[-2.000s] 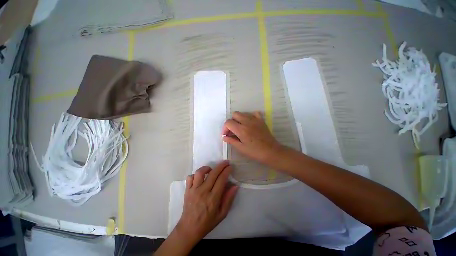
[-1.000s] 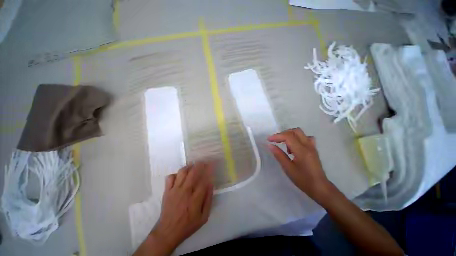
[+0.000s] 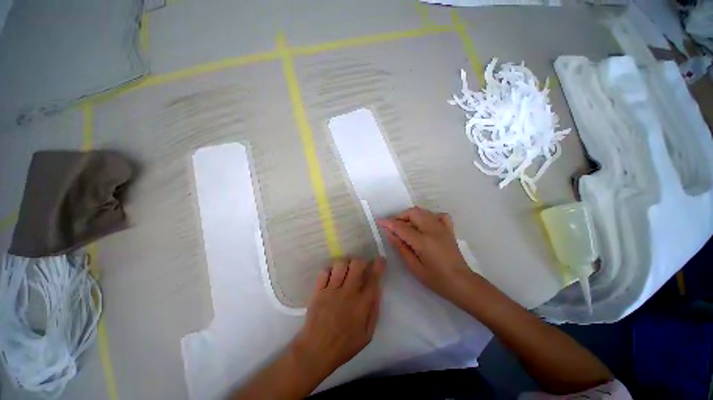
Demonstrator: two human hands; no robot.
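Observation:
A white fabric panel with two long straps and a U-shaped opening lies flat in front of me. A narrow white tape strip runs along the inner edge of the left strap and into the curve. My left hand lies flat over the right part of the curve and hides it. My right hand has its fingertips down on the inner edge of the right strap, where tape also shows. I cannot tell whether its fingers pinch anything.
Brown cloth and a white tape hank lie left. A pile of short tape pieces, a glue bottle and a stack of wavy-edged white panels are right. A grey sheet lies far left.
My left hand has moved from the left strap's base to the right part of the curve. My right hand has moved from the left strap to the right strap. The view has turned rightward.

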